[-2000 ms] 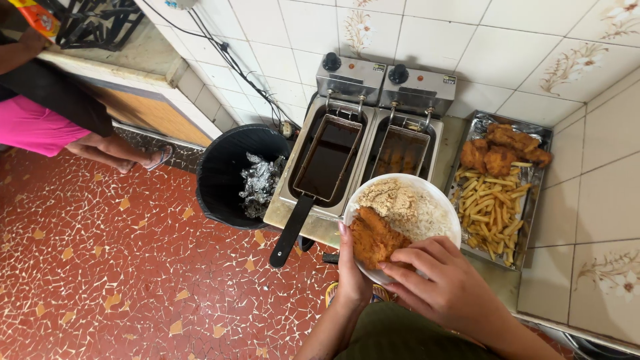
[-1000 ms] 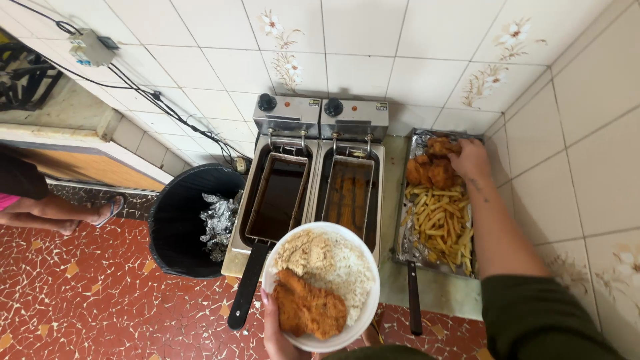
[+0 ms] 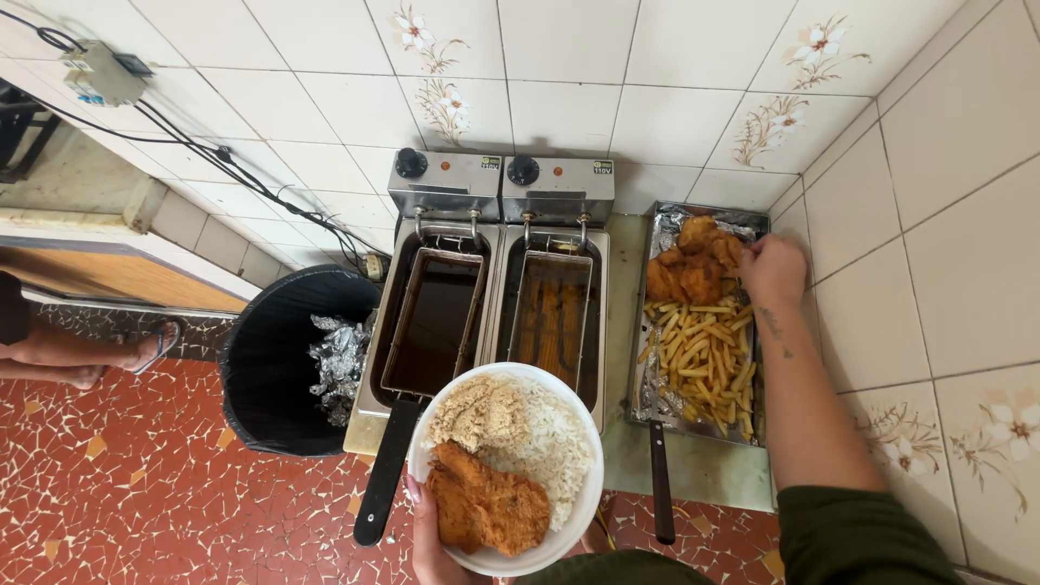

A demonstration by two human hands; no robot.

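Note:
My left hand (image 3: 435,540) holds a round white bowl (image 3: 591,479) from its lower left side. In it lie white rice (image 3: 561,443), a pale crumbly food (image 3: 479,412) and breaded fried pieces (image 3: 491,504). At the upper right, my right hand (image 3: 772,264) touches the fried breaded pieces (image 3: 697,264) at the back of a foil-lined metal tray (image 3: 764,223); its fingertips are partly hidden, so whether it grips one I cannot tell. French fries (image 3: 703,357) fill the front of that tray.
A two-well electric fryer (image 3: 556,195) with dark oil stands against the tiled wall. One basket's black handle (image 3: 386,479) juts forward. A dark-handled utensil (image 3: 662,487) extends from the tray. Left are a lined bin (image 3: 268,390) holding crumpled foil and a person's feet (image 3: 150,349).
My right hand has gone from the breaded food in the bowl to the fried pieces in the tray. The bowl stays in my left hand. The view has shifted.

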